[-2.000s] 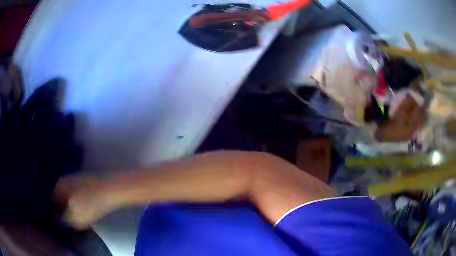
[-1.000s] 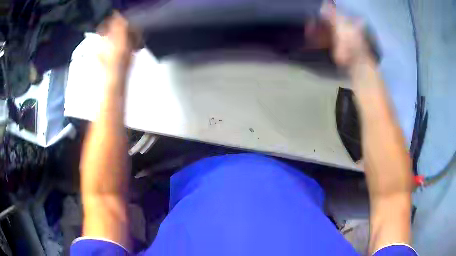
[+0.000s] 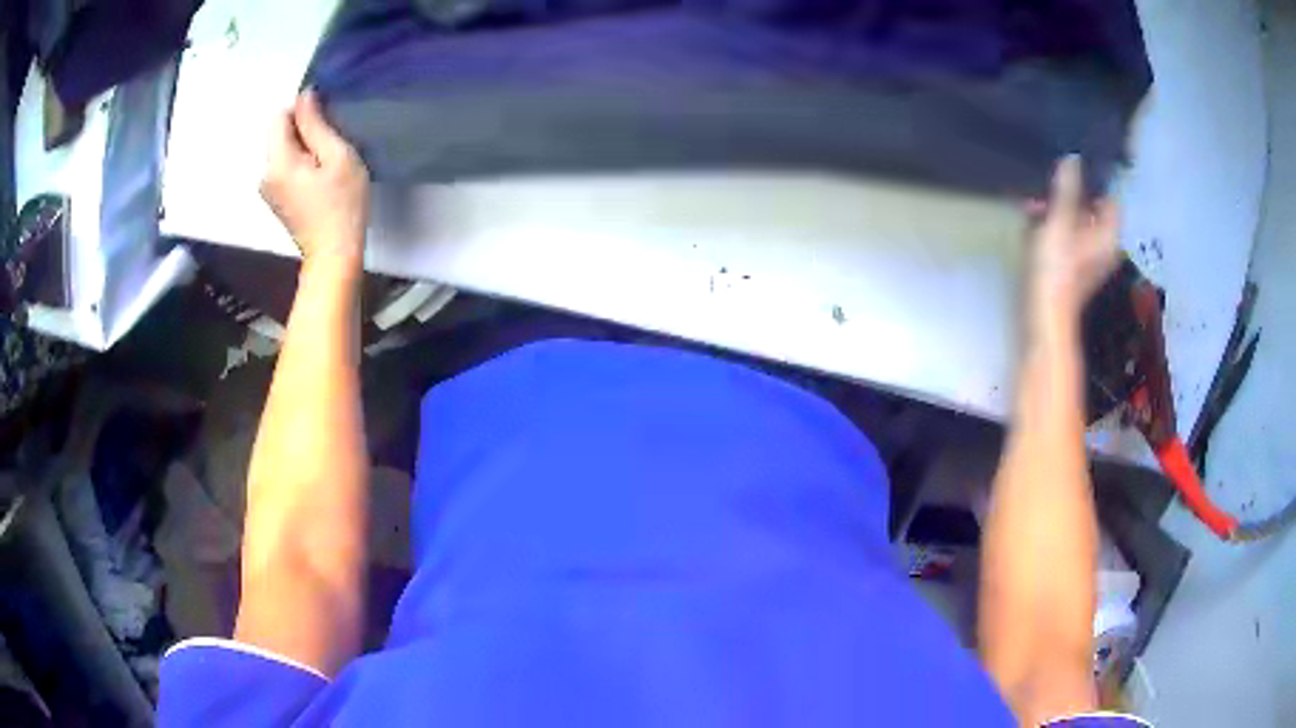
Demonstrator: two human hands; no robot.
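Observation:
A dark purple garment (image 3: 796, 50) lies across the back of the white table (image 3: 625, 249). Its straight grey hem band (image 3: 682, 131) runs along the edge nearest me. My left hand (image 3: 320, 178) grips the band's left end, with the fingers at the corner. My right hand (image 3: 1069, 239) grips the right end and is slightly blurred. The iron (image 3: 1148, 356) is at the table's right edge, just right of my right wrist. Its red-orange sleeve points down and right, and part of the iron is hidden behind my right arm.
A white sewing machine part (image 3: 107, 228) stands left of the table. Dark cloth (image 3: 114, 50) is at the upper left. Thin dark strips (image 3: 1225, 377) lie right of the iron. Loose cloth pieces (image 3: 121, 533) are heaped below at left. A bin area with scraps (image 3: 1116, 605) shows below right.
The garment and both hands have come down closer to me, and the garment now lies flatter and sharper in view. More of the iron's handle and red sleeve shows.

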